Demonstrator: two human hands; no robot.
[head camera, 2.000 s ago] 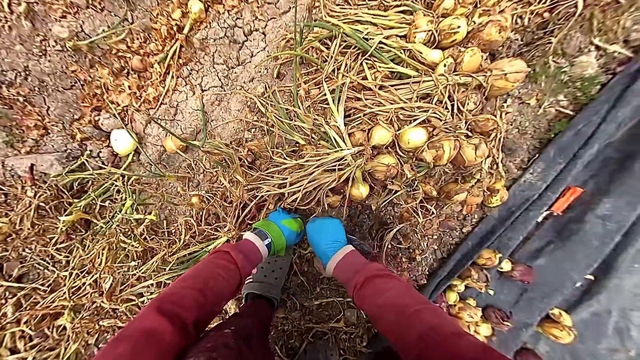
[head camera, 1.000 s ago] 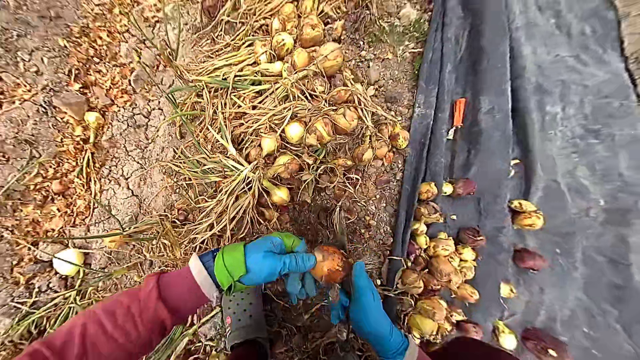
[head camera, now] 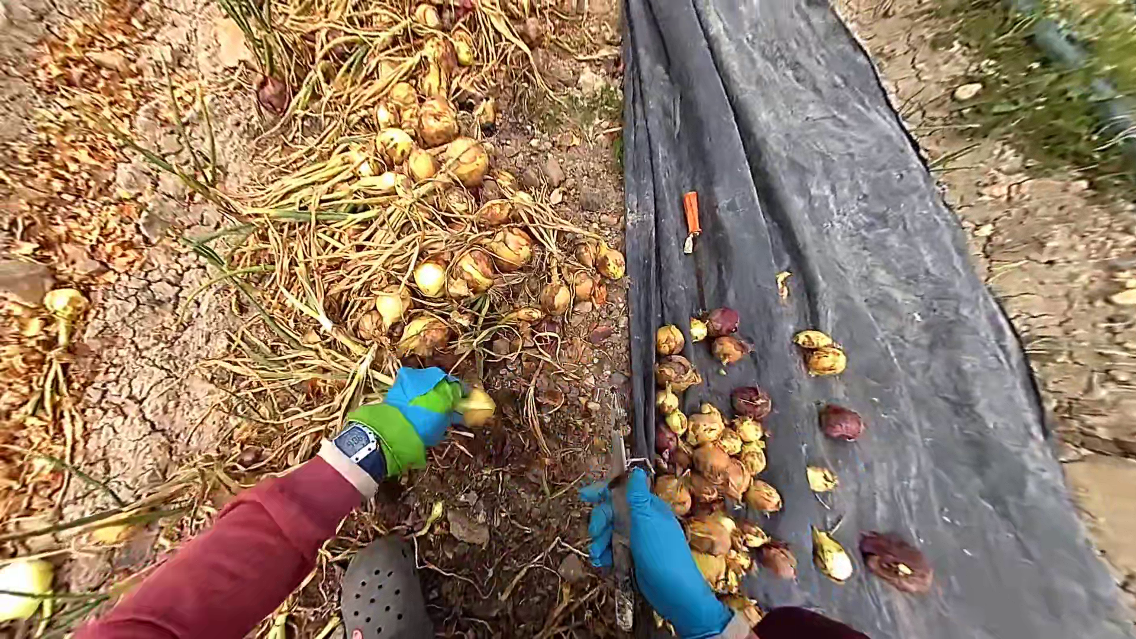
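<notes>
My left hand [head camera: 424, 410], in a blue glove with a green band and a wristwatch, is closed around a small yellow onion [head camera: 477, 406] at the lower edge of the onion pile. My right hand [head camera: 641, 541], also blue-gloved, grips a metal hand tool [head camera: 620, 524], probably pruning shears or a knife, near the dark fabric's left edge. Pulled onions with dried tops [head camera: 422, 337] lie just beyond my left hand. Beside my right hand, loose yellow and red onions [head camera: 710, 461] sit heaped on the black ground-cover fabric [head camera: 887, 355].
An orange-handled tool [head camera: 691, 217] lies on the fabric, above the heap. Scattered onions, one of them dark red [head camera: 841, 422], rest farther right. My grey perforated clog [head camera: 383, 590] stands on soil between my arms. Cracked ground with dry leaves [head camera: 133, 355] borders the left side.
A second ago both hands were close together around a brown onion; now they are apart, the left on a small yellow onion, the right with the tool at the fabric. The view has swung right.
</notes>
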